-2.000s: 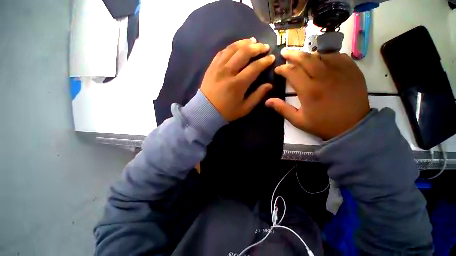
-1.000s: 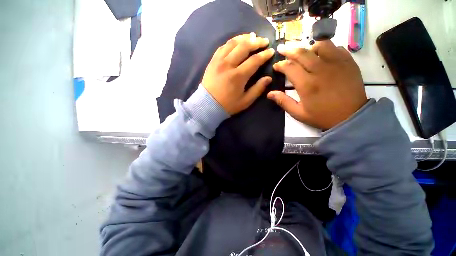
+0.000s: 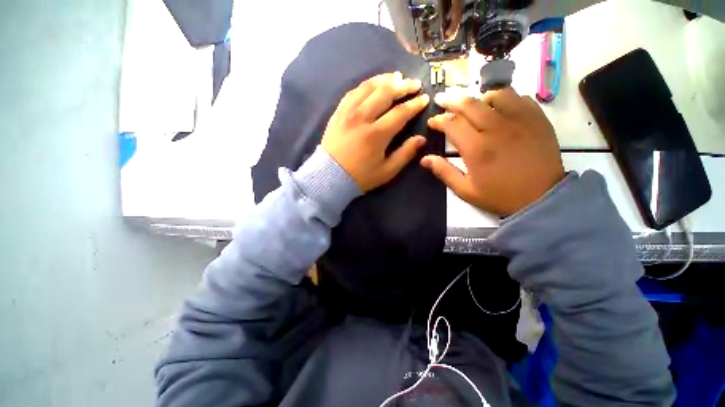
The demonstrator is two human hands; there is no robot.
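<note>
A dark fabric panel (image 3: 318, 103) with a rounded far end lies on the white table and hangs over its front edge towards my lap. Its straight right edge runs up to the presser foot (image 3: 437, 75) of the sewing machine (image 3: 453, 28). My left hand (image 3: 372, 131) rests palm down on the panel, fingers spread, fingertips just short of the foot. My right hand (image 3: 502, 147) lies at the panel's right edge, its fingertips and separate thumb touching the edge. The needle tip and stitches cannot be made out.
Pink and blue thread snips (image 3: 548, 63) lie right of the machine head. A black smartphone (image 3: 645, 135) with a white cable lies further right. Dark cut pieces (image 3: 203, 20) lie at the far left. A measuring tape (image 3: 469, 243) runs along the table's front edge. A white earphone cord (image 3: 433, 342) hangs over my chest.
The whole view has shifted slightly, so the machine, snips and phone sit differently in the picture. Both hands keep nearly the same pose on the panel close to the foot.
</note>
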